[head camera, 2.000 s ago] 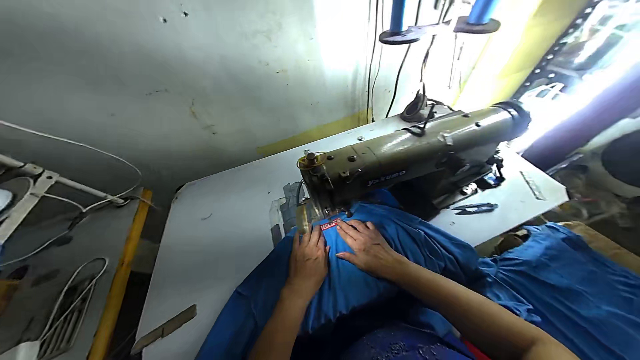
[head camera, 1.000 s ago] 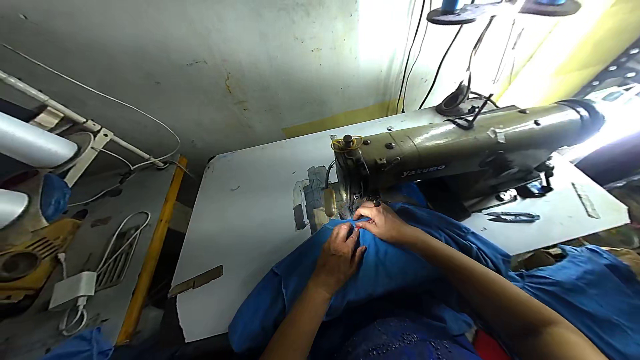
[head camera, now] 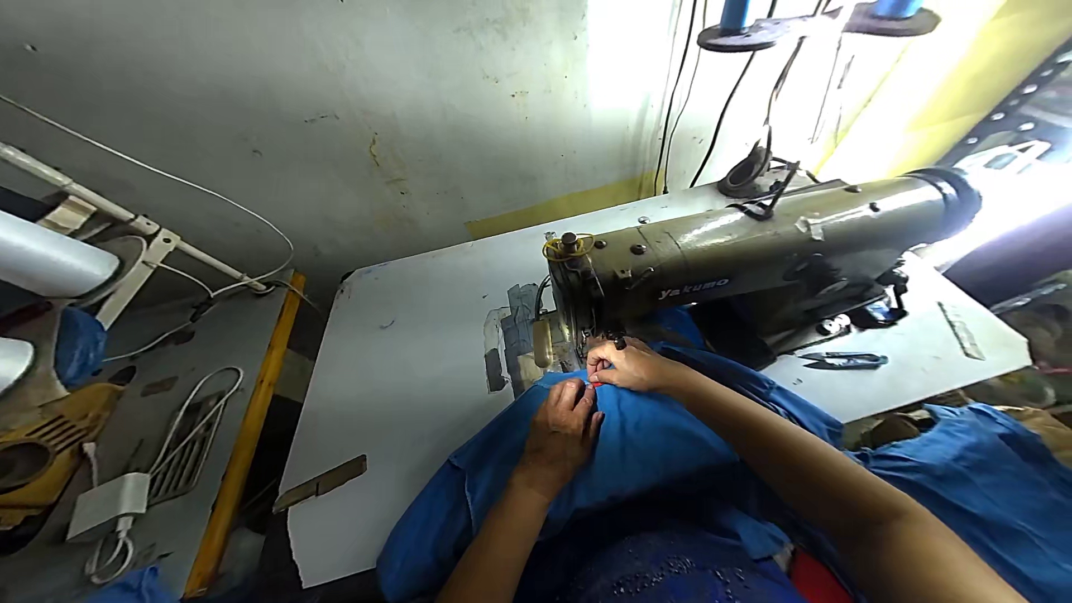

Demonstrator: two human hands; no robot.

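A blue fabric garment drapes over the table's front edge and my lap. Its upper edge lies just in front of the needle area of an olive-green Yakumo sewing machine. My left hand rests on the cloth with bent fingers, its fingertips at a small red label. Close beside it, my right hand pinches the cloth edge and the label between thumb and fingers, right below the presser-foot area. The needle and foot are mostly hidden behind the machine head and my right hand.
Thread snips lie right of the machine on the white table. A brown strip sits at the table's left edge. More blue cloth is heaped at right. Thread stands hang above; a white adapter lies far left.
Two seconds ago both hands lay flatter on the cloth, with the red label between them. Now the fingers are drawn together at the label. The view has swung left.
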